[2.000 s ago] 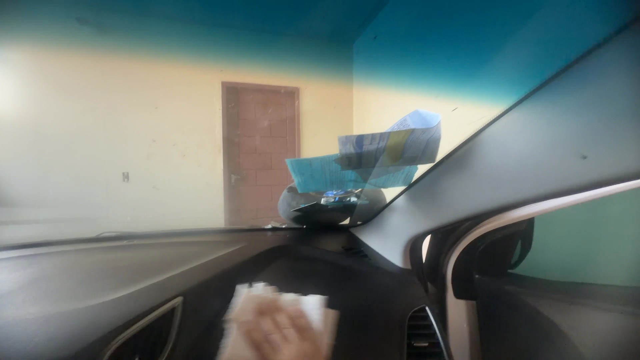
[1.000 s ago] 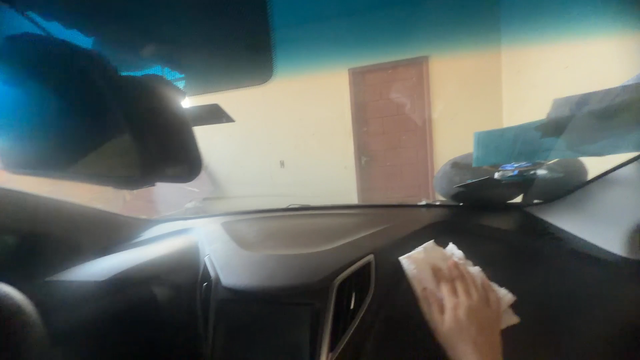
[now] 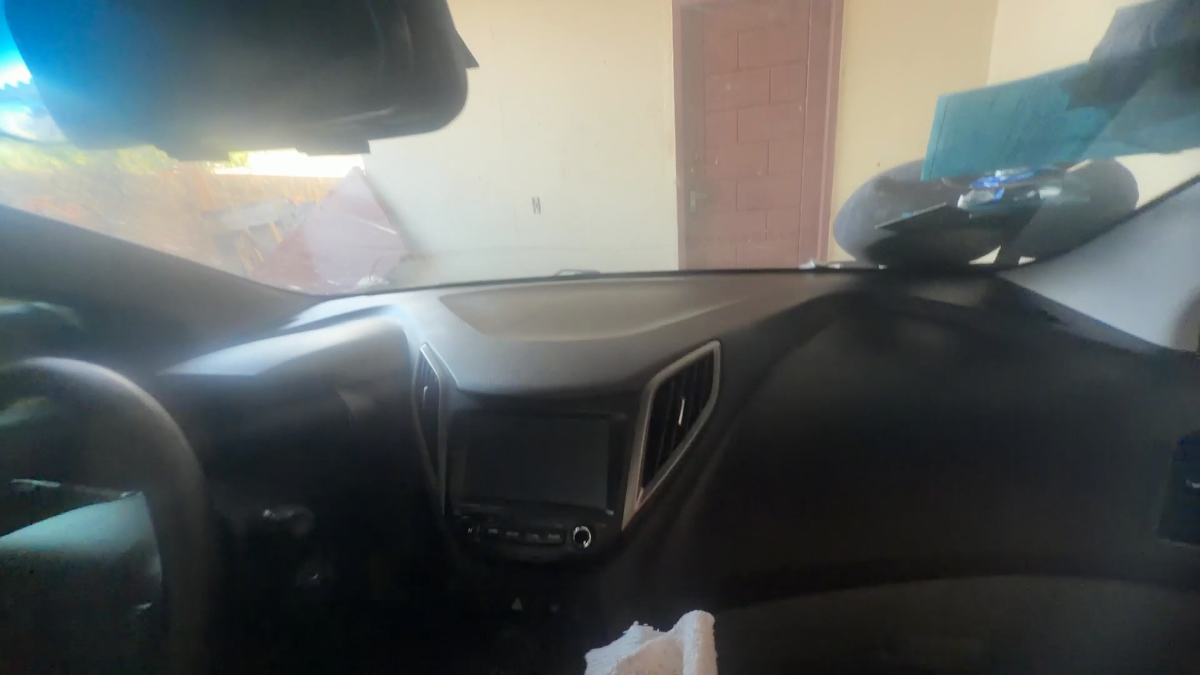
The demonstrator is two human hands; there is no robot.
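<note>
A white cloth (image 3: 656, 649) pokes up at the bottom edge of the view, right of centre and below the car's dashboard (image 3: 900, 441). Whatever holds it lies below the frame, and neither of my hands shows. Above the cloth are the dark centre screen (image 3: 534, 459), a small round knob (image 3: 581, 536) under it, and slanted air vents on both sides, the right vent (image 3: 677, 422) having a silvery frame.
A steering wheel (image 3: 173, 469) stands at the left. The rear-view mirror (image 3: 244, 75) hangs at the upper left before the windshield. Outside are a reddish door (image 3: 757, 141) and a pale wall (image 3: 534, 141). Dark rounded objects (image 3: 891, 216) and a teal sheet (image 3: 1012, 122) appear at the right.
The hand and cloth have left the right part of the dashboard; only the cloth's tip shows now, low in the frame. The view has swung left.
</note>
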